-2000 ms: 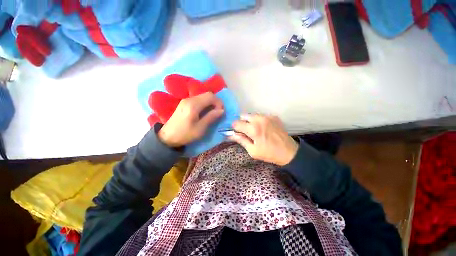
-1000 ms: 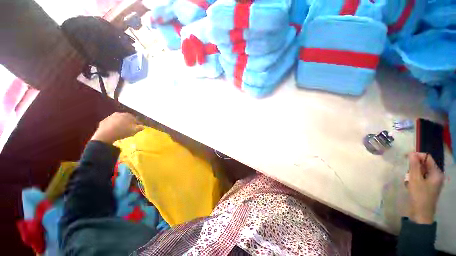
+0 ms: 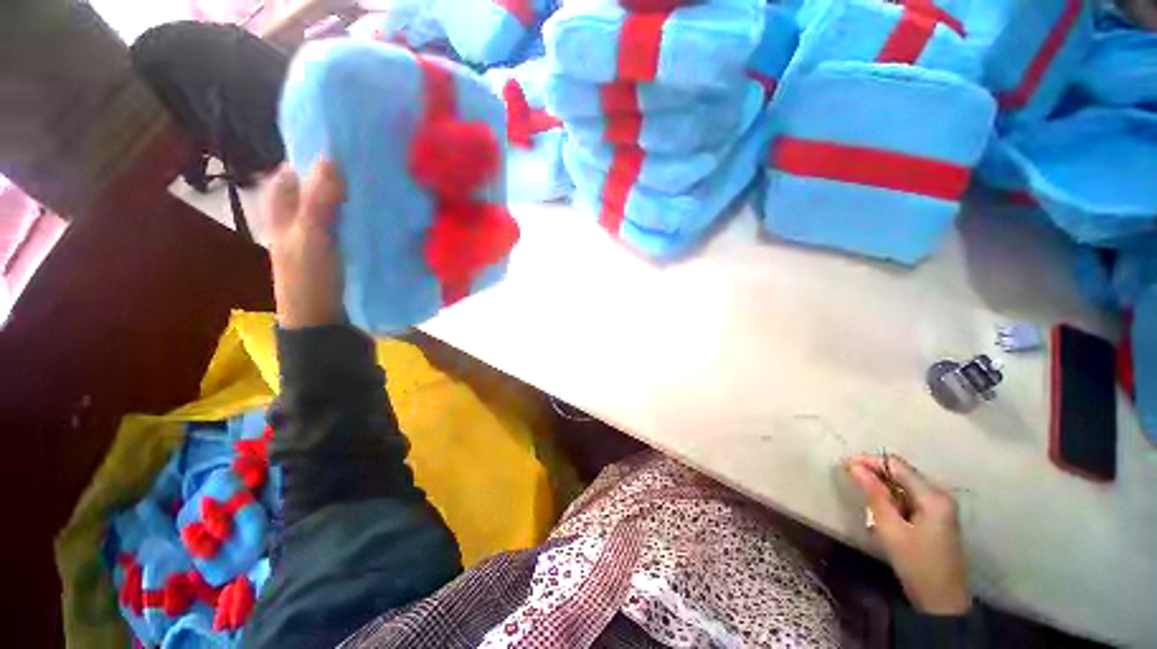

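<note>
A light blue plush gift-box piece (image 3: 381, 190) with a red band and red bow is up in the air at the left, above the table's front edge. My left hand (image 3: 306, 241) grips it by its left side. My right hand (image 3: 911, 526) is low over the table's front edge at the right. Its fingers are closed around small dark snips (image 3: 888, 477), partly hidden in the palm. A fine thread (image 3: 831, 431) shows near its fingertips. No needle can be made out.
Stacked blue pieces (image 3: 679, 121) stand on the far side of the table (image 3: 685, 342). A metal object (image 3: 964, 383), a small pale item (image 3: 1018, 337) and a smartphone (image 3: 1085, 403) lie at right. An open yellow sack (image 3: 444, 431) holding blue-and-red pieces is on the floor at left. A black bag (image 3: 209, 95) is behind.
My left hand has let go of the yellow sack and risen with a bowed plush piece. The sack now gapes open. My right hand has moved left, away from the phone.
</note>
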